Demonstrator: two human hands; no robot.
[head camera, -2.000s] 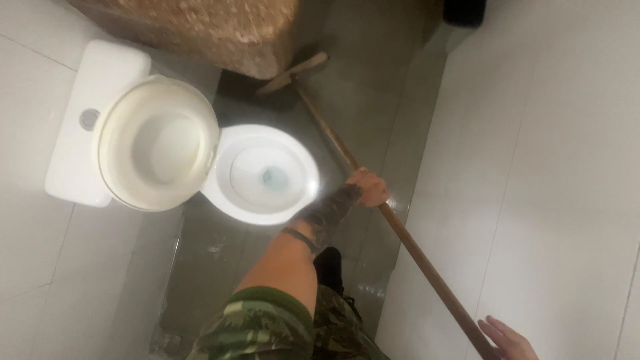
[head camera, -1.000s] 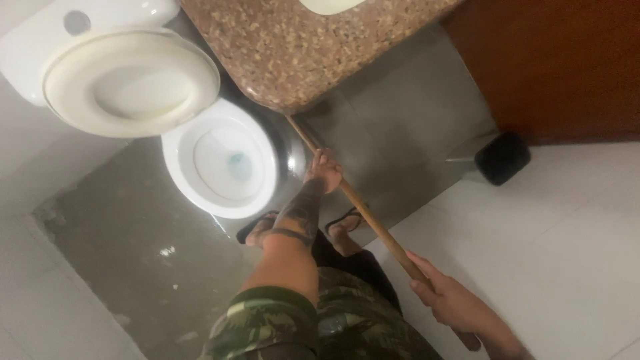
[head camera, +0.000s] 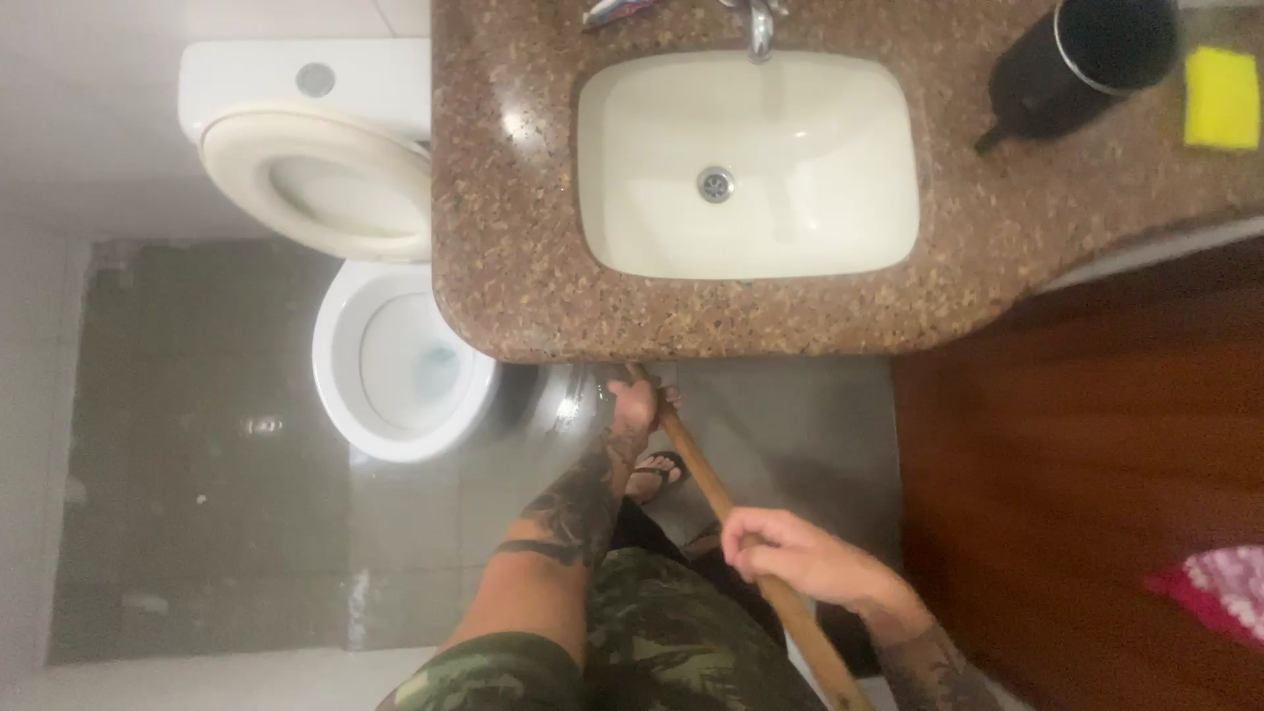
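Note:
A long wooden pole (head camera: 699, 462) slants from under the counter's front edge down to the bottom of the view. Near its upper end my left hand (head camera: 640, 403) is around it, just below the granite countertop (head camera: 750, 331). Lower down, my right hand (head camera: 780, 553) grips the same pole with curled fingers. The countertop hides the pole's far end. To the left of my left hand is a white toilet bowl (head camera: 405, 380) with its seat and lid (head camera: 326, 188) raised and some water inside. The grey tile floor (head camera: 217, 474) looks wet and shiny.
Set in the countertop is a cream sink basin (head camera: 681, 237) below a chrome faucet (head camera: 759, 30). A black cylindrical container (head camera: 1057, 89) and a yellow sponge (head camera: 1222, 99) are at the upper right. A brown wooden panel (head camera: 1066, 474) borders the floor on the right. My sandaled foot (head camera: 654, 476) shows below the counter.
The wooden crosspiece at the pole's far end, visible two seconds ago, is now hidden under the countertop. My right hand has closed around the pole. The view has shifted toward the sink.

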